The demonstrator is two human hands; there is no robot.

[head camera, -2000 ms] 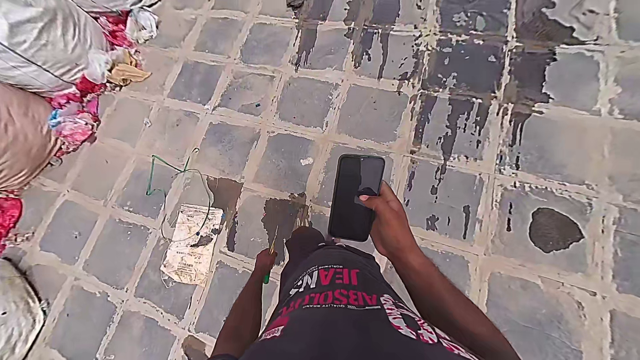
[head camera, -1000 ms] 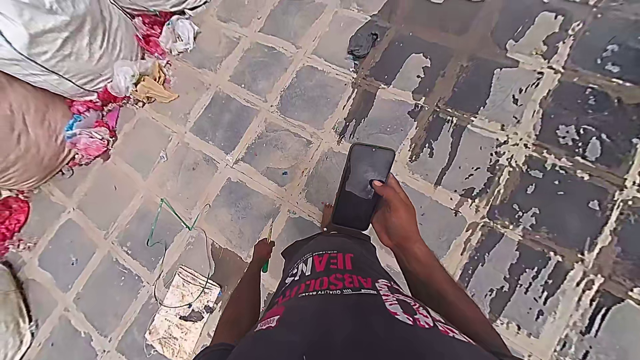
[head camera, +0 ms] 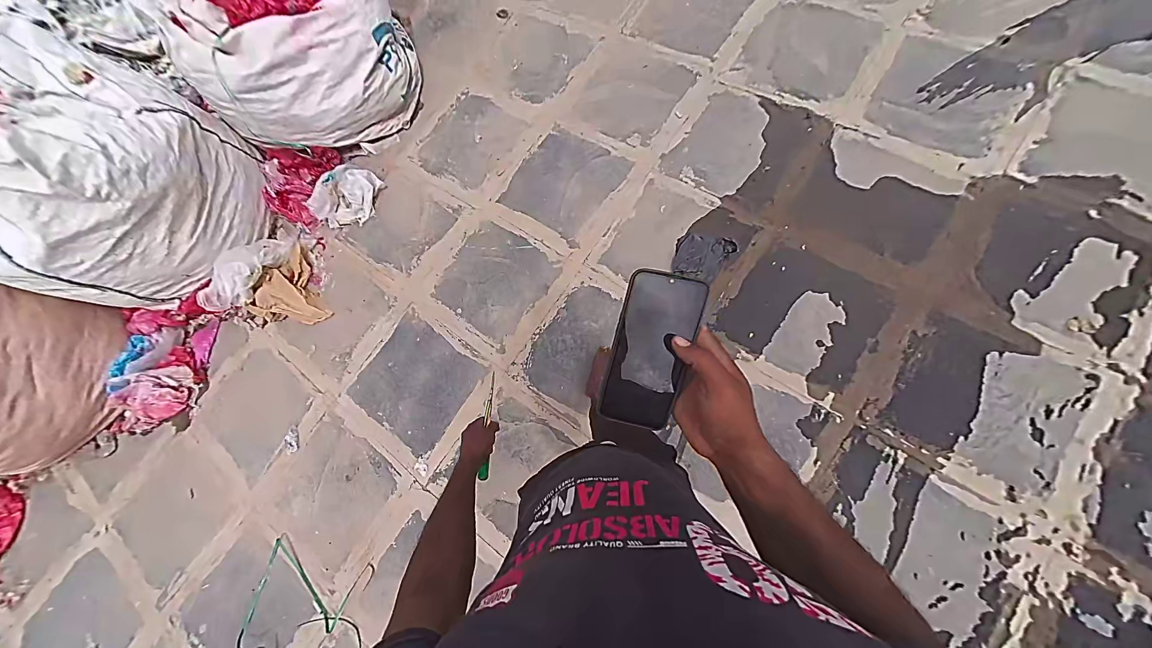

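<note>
My right hand (head camera: 717,396) holds a black smartphone (head camera: 650,346) upright in front of my body, its thumb resting on the glossy dark screen. Low at my left side, my left hand (head camera: 479,441) is closed around a slim tool (head camera: 484,467) with a green handle and a thin pointed metal shaft; which tool it is I cannot tell. My dark printed shirt (head camera: 621,558) fills the lower middle, and one foot shows partly behind the phone.
Stuffed white sacks (head camera: 117,171) and a tan sack (head camera: 54,378) stand at the left, with crumpled plastic bags (head camera: 157,391) between them. A dark rag-like scrap (head camera: 704,256) lies beyond the phone. Green strapping (head camera: 306,585) lies at lower left. Wet patches (head camera: 909,270) darken the paving at right.
The view has shifted over the paving, bringing more of the white sacks into sight. Both hands keep hold of the phone and the green-handled tool.
</note>
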